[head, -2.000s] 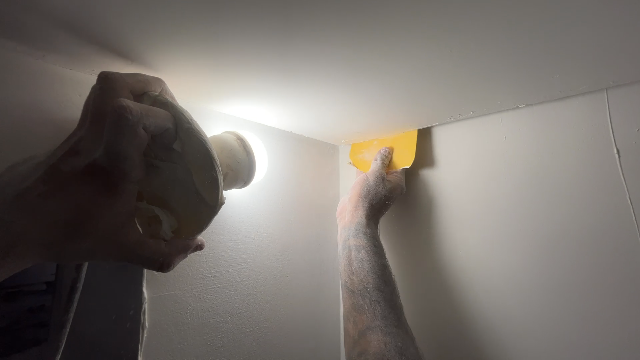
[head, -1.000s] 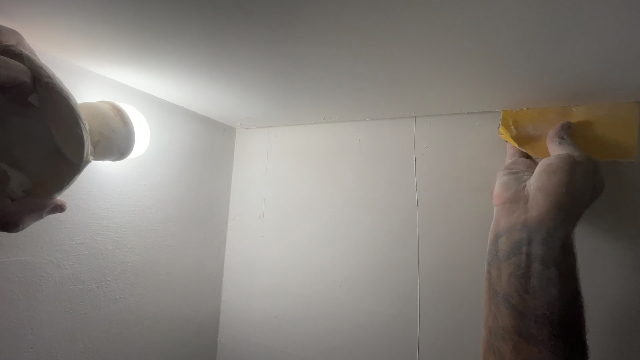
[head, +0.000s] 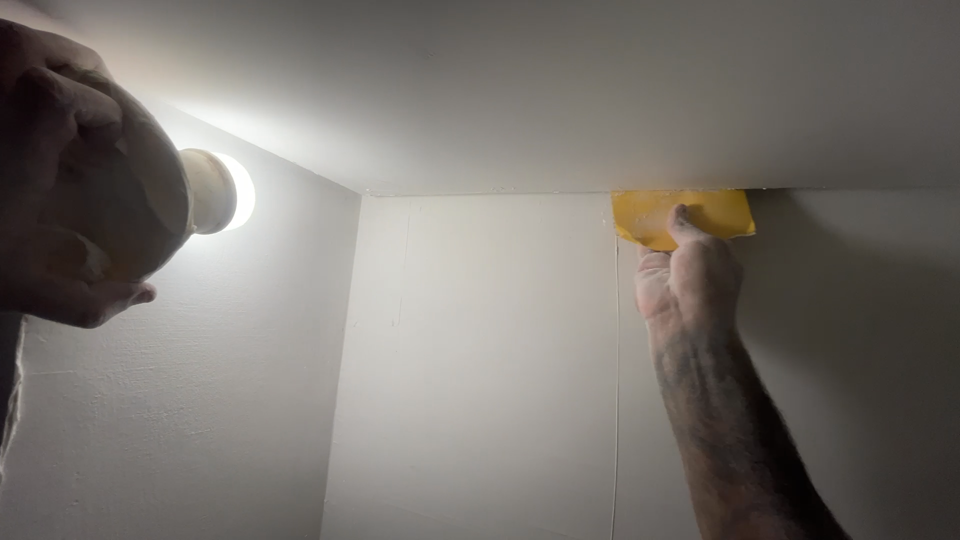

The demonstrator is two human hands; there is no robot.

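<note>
On the left, my left hand [head: 56, 127] is closed around a rounded, bowl-like object [head: 146, 187] smeared with pale filler or plaster. Beside it shows a cream, round lamp fitting [head: 206, 191] with a bright glow at its far side; whether the two are joined, I cannot tell. At the right, my right hand [head: 697, 274] grips a yellow flexible spreader [head: 656, 217], thumb on its face and fingers behind. The spreader's upper edge meets the joint of wall and ceiling. Some pale smears mark its face.
The pale ceiling [head: 480, 90] meets the far wall [head: 480, 360] and the textured left wall [head: 202, 390] in a corner. A thin vertical line or cord [head: 616, 390] runs down the far wall below the spreader's left end. Small bumps dot the ceiling joint.
My right hand first moved the spreader right along the ceiling joint, past the vertical line; it is now back left, close to that line. The view has turned right since the first frame.
</note>
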